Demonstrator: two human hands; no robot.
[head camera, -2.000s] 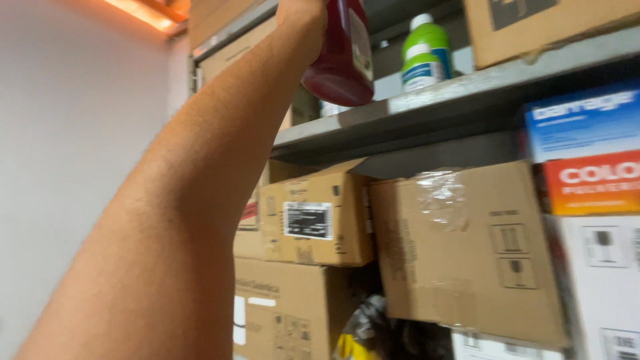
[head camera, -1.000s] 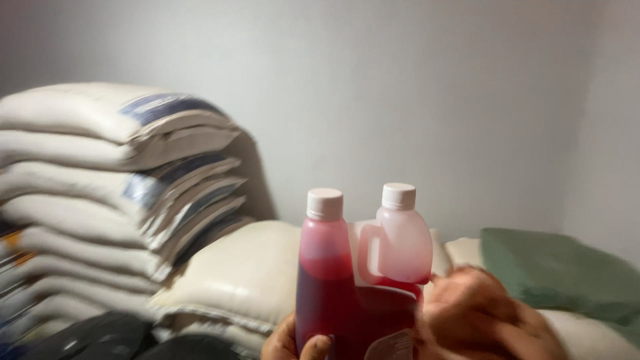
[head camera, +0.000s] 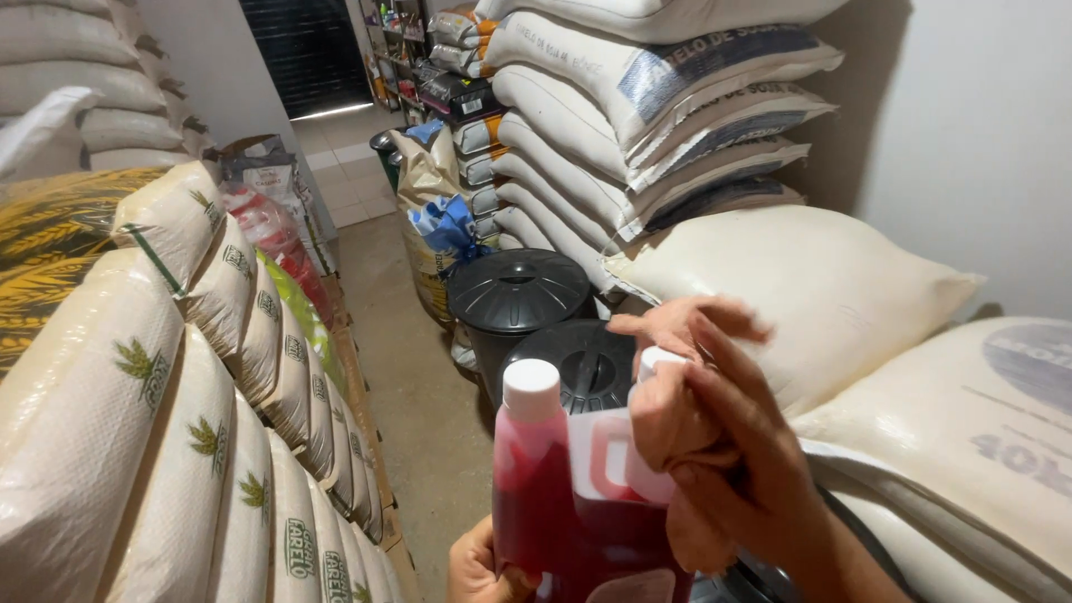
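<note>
A translucent plastic bottle of red liquid (head camera: 536, 502), with two necks and white screw caps, stands upright at the lower middle. My left hand (head camera: 486, 565) grips its lower left side, fingers partly cut off by the frame's bottom edge. The left cap (head camera: 532, 389) is uncovered. My right hand (head camera: 737, 452) holds a crumpled brownish cloth (head camera: 678, 419) against the bottle's right neck and side, its fingers slightly blurred. The right cap (head camera: 662, 360) shows partly between the fingers and cloth.
Black lidded bins (head camera: 519, 289) stand beyond the bottle. White woven sacks (head camera: 569, 109) are stacked behind, and full sacks (head camera: 787, 276) lie at right. Bran sacks (head camera: 142, 377) line the left side. Between them runs a floor aisle (head camera: 394, 335) toward a dark shutter (head camera: 306, 54).
The view has turned from the box shelves to the sacks and aisle. Two seconds ago a hand held a red bottle up by the shelf; now both hands are at the bottle, lower down.
</note>
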